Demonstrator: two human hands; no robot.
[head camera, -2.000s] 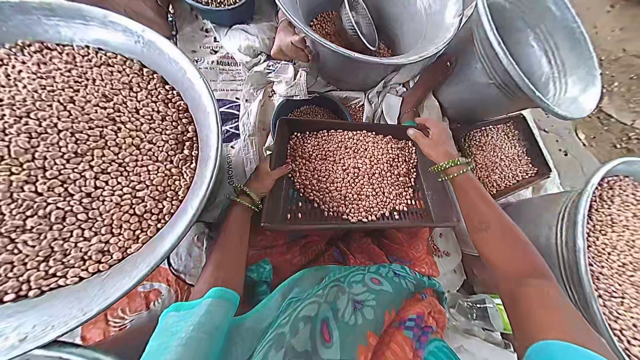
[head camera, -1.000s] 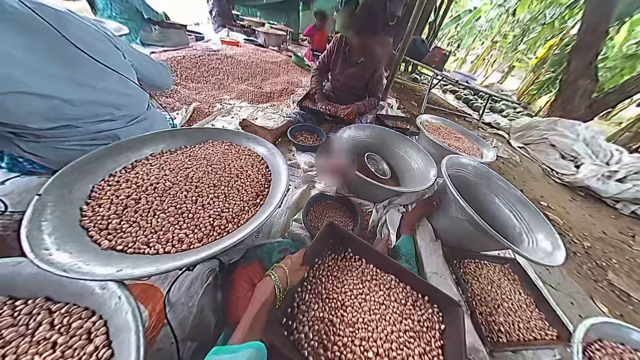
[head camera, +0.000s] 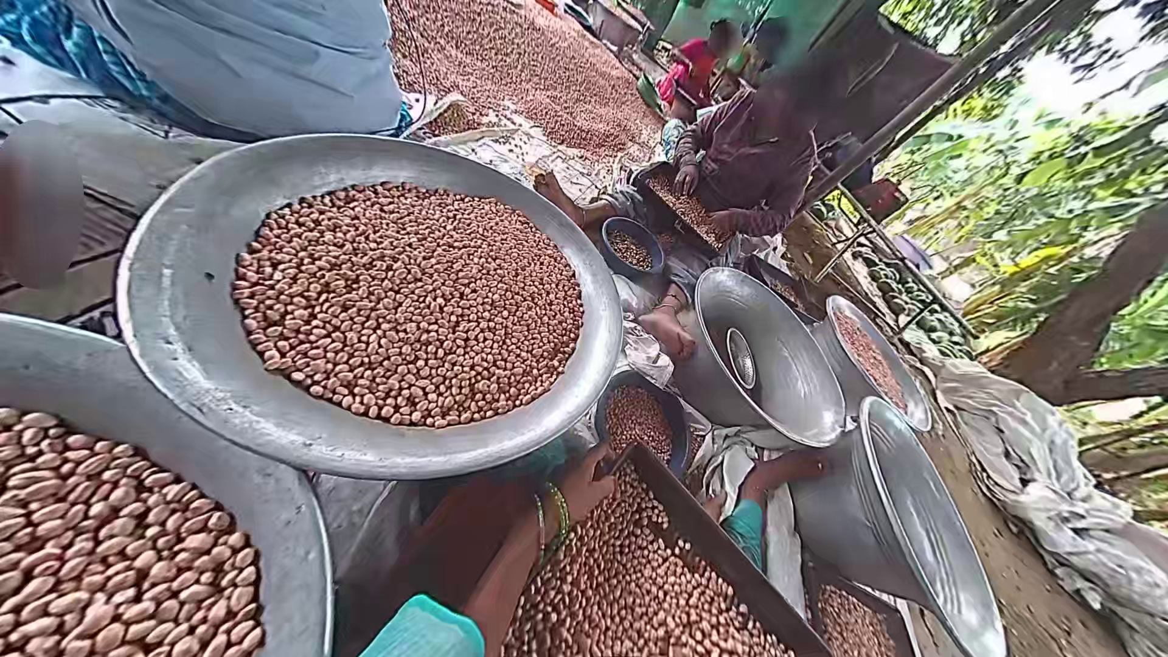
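Note:
My left hand (head camera: 584, 485), with green and gold bangles at the wrist, grips the near-left corner of a dark rectangular tray (head camera: 721, 557) at bottom centre. Reddish-brown peanut kernels (head camera: 630, 584) fill the tray, which is tilted in the view and cut off by the lower edge. My right hand is out of view. Just beyond my left hand, a dark round tub (head camera: 677, 429) holds more kernels. To its left, a wide metal basin (head camera: 192, 319) carries a large heap of kernels (head camera: 411, 306).
Another kernel-filled basin (head camera: 301, 557) lies lower left. Metal vessels (head camera: 803, 374) (head camera: 949, 511) and a second dark tray (head camera: 899, 620) stand right. My bare foot (head camera: 789, 470) is beside the tray. A person (head camera: 757, 155) sits opposite with a tray (head camera: 680, 214); a kernel pile (head camera: 529, 73) spreads behind.
The view has swung up and left and rolled. My right hand, on the tray's right edge two seconds ago, is out of view. My left hand remains at the tray.

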